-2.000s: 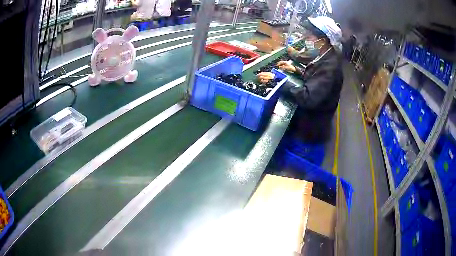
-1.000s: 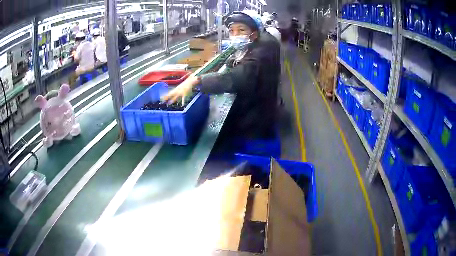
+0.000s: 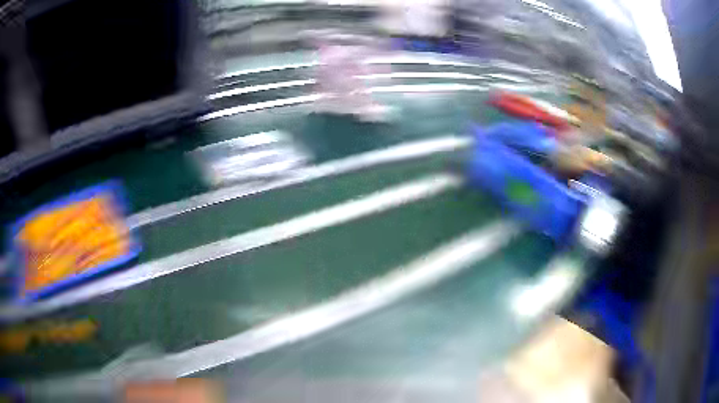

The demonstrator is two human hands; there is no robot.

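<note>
The view is strongly blurred. A blue-rimmed tray (image 3: 132, 236) heaped with orange-yellow pieces lies on the green bench at the left. A smeared row of yellow pieces (image 3: 47, 334) lies in front of it. An orange-pink smear sits at the bottom edge, left of centre; I cannot tell whether it is part of a hand. Neither of my hands can be made out.
A clear plastic box (image 3: 254, 160) lies behind the pale bench strips. The pink animal-shaped object (image 3: 344, 75) stands farther back. A blue crate (image 3: 524, 185) with a green label, a red tray (image 3: 530, 109) and a cardboard box (image 3: 561, 362) are at the right.
The view has swung left and blurred. The crate, pink object and clear box now show farther right. The tray of orange-yellow pieces has come into view; the shelves have mostly left it.
</note>
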